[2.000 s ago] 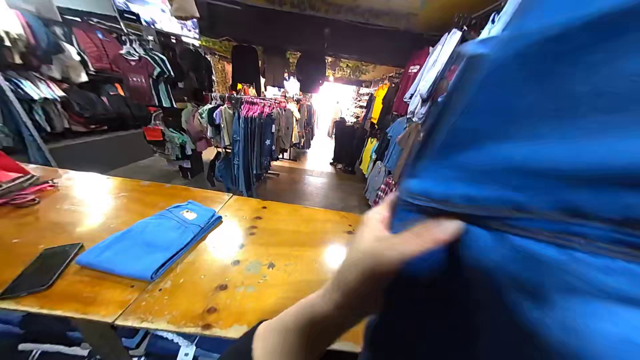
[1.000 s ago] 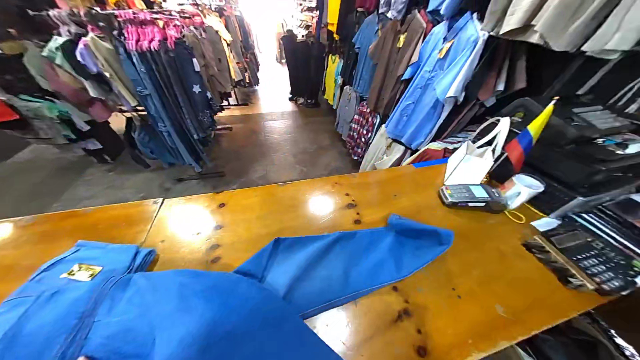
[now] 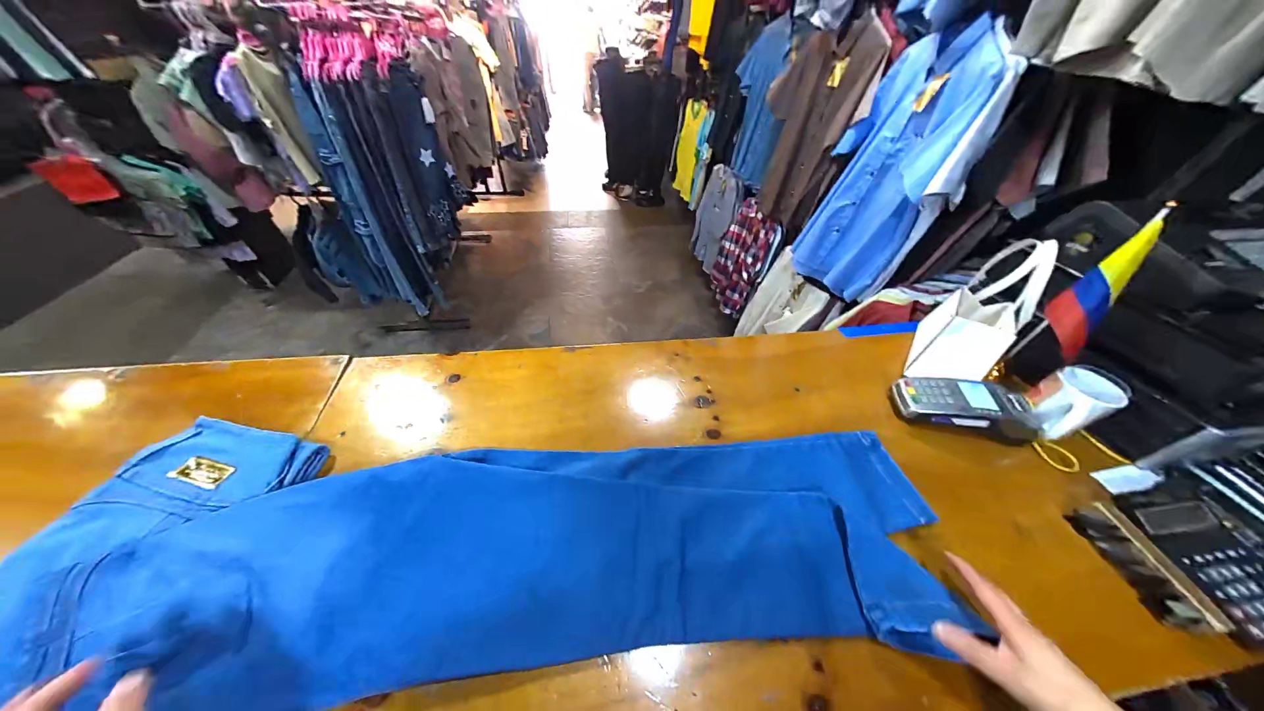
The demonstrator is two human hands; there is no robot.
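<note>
A pair of blue jeans [image 3: 513, 563] lies lengthwise across the varnished wooden counter [image 3: 553, 385], its two legs spread slightly apart at the hem end. Over the lower leg's hem, at the right, my right hand [image 3: 1017, 632] has its thumb and fingers apart, with the thumb at the cloth. My left hand [image 3: 104, 686] is at the bottom left edge, mostly cut off, with fingertips at the upper part of the jeans. Behind that part lies a folded blue garment [image 3: 222, 469] bearing a gold-coloured patch.
On the counter's right stand a card payment terminal [image 3: 963, 405], a white paper bag [image 3: 963, 331], a white mug [image 3: 1081, 400] and a small tricolour flag [image 3: 1106, 281]. A desk telephone [image 3: 1205, 533] is at the right edge. Clothes racks [image 3: 365, 168] stand beyond the counter.
The jeans, raised at the right two seconds ago, now lie along the counter with both legs extended. My right hand, out of view one second ago, is now at the hem.
</note>
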